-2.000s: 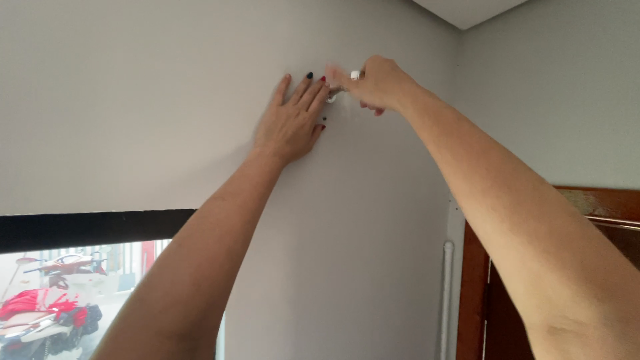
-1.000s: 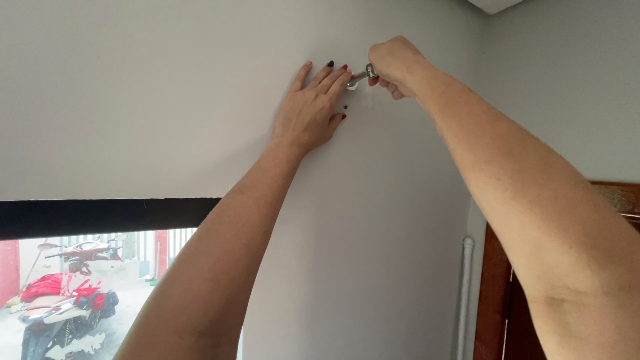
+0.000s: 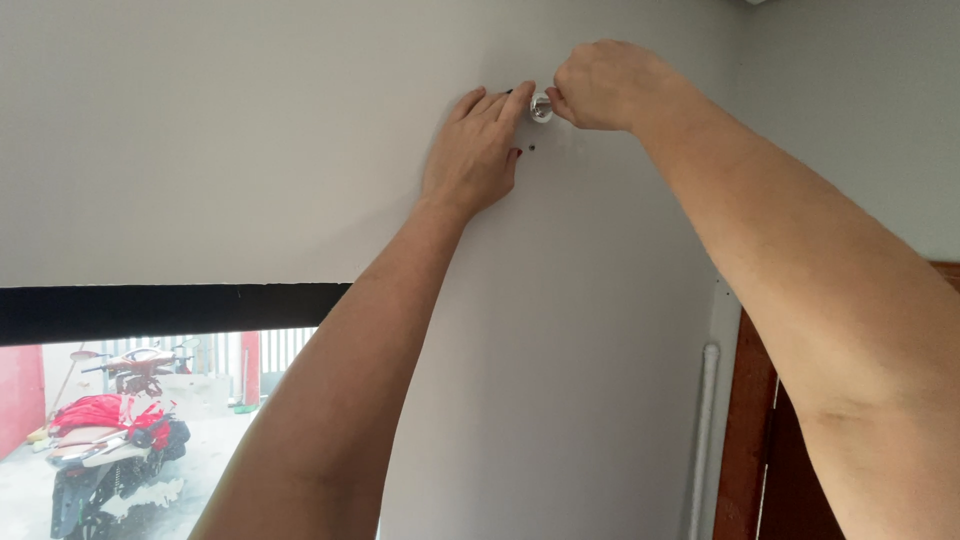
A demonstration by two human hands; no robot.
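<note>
High on the grey wall (image 3: 570,247) is a small round fitting (image 3: 540,108), shiny and clear or metallic. My left hand (image 3: 476,150) lies against the wall just left of the fitting, fingers pointing up, with the index fingertip close to its rim. From the right, my right hand (image 3: 607,86) reaches in with curled fingers; its thumb side meets the end of the fitting, and what lies inside the fingers is hidden. A small dark hole or screw head (image 3: 532,148) shows in the wall below the fitting, beside my left thumb.
A window with a black top frame (image 3: 165,311) is at lower left, with a parked motorbike (image 3: 112,450) carrying red cloth outside. On the right, a white pipe (image 3: 703,442) runs down beside a brown wooden door frame (image 3: 742,435). The wall corner is at upper right.
One second ago a metal tool or rod showed between my right hand and the wall; now the round fitting is visible there. My left fingers are drawn closer together. The view has shifted.
</note>
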